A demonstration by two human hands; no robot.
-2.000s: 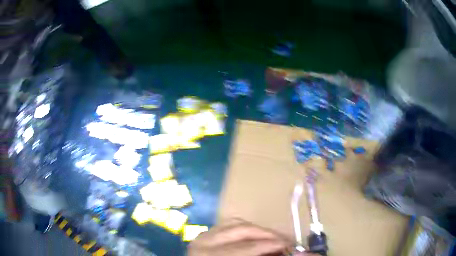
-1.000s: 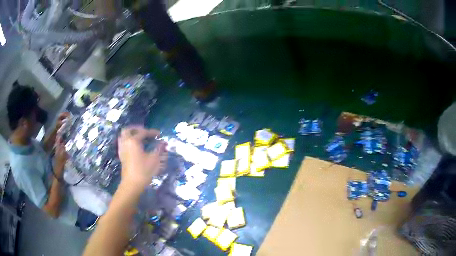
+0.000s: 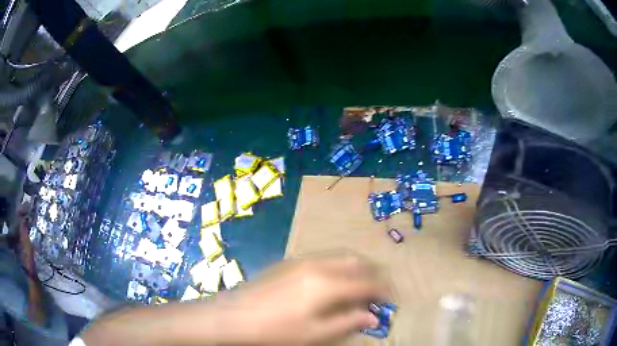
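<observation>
My left hand [image 3: 325, 294] is blurred and reaches in from the lower left over the tan cardboard mat [image 3: 325, 216]. Its fingertips are at a small blue circuit board [image 3: 383, 320] and appear to pinch its left edge; the board is partly covered by the fingers. A pale, blurred upright shape [image 3: 456, 311] stands at the lower right of the mat; I cannot tell what it is. My right hand is not in view. More blue boards [image 3: 421, 192] with small dark parts on wires lie at the mat's back edge.
Yellow-edged battery cells [image 3: 247, 192] lie left of the mat, with silver-white assemblies [image 3: 159, 203] farther left. A black fume fan [image 3: 541, 236], a pale hood [image 3: 561, 84] and a box of shiny metal scrap [image 3: 575, 317] are at right. A person's arm [image 3: 30, 270] shows at far left.
The view has swung back to the right. My left hand has moved from the silver-white assemblies to the cardboard, where a blue board now shows at its fingertips.
</observation>
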